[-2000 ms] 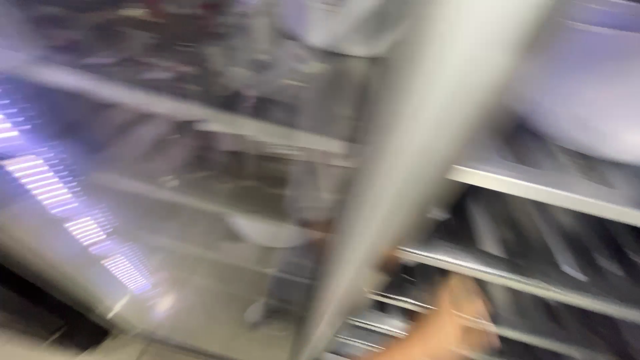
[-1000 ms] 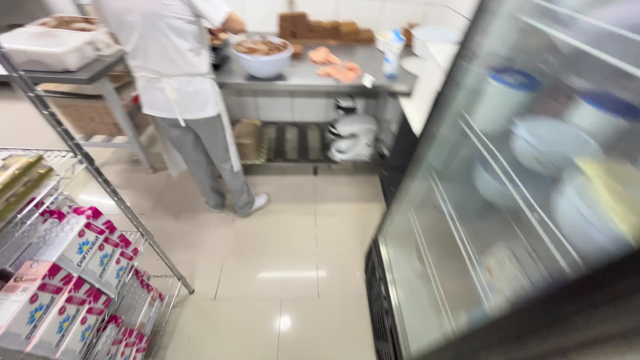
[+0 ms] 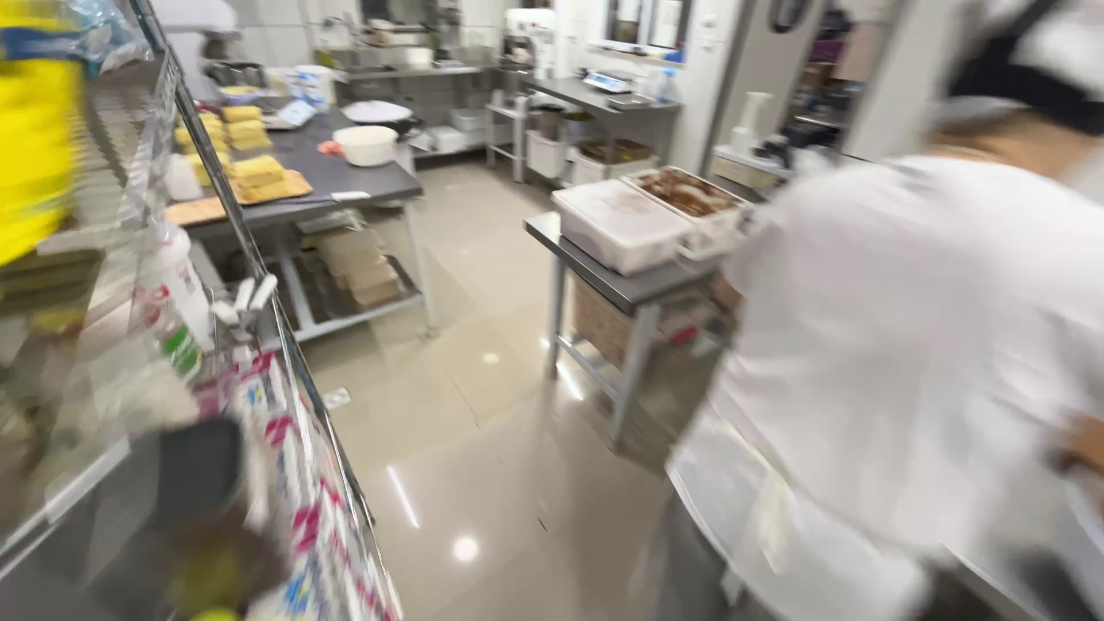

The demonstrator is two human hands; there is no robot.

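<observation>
Neither my left hand nor my right hand shows in the head view. Close on the left stands a wire shelving rack point(image 3: 297, 362) with white and pink cartons point(image 3: 302, 517) and a white bottle point(image 3: 177, 276) on it. Beyond it, a dark-topped table point(image 3: 345, 172) holds stacked yellow slabs point(image 3: 259, 177) and a white tub point(image 3: 366, 145). Ahead, a small table point(image 3: 634, 286) bears a lidded white plastic container point(image 3: 621, 222) beside a container of brown contents point(image 3: 690, 194). The picture is blurred at both sides.
A person in white clothing and a dark cap point(image 3: 906, 345) stands close on the right, back turned. Tiled floor point(image 3: 466, 414) runs between the rack and the small table. A steel counter point(image 3: 604, 93) with a scale point(image 3: 607, 82) is at the back.
The view has swung widely from the glass-doored cabinet to the room. A bare hand seen two seconds ago by the shelves is out of view. The co-worker now appears nearer, on the right.
</observation>
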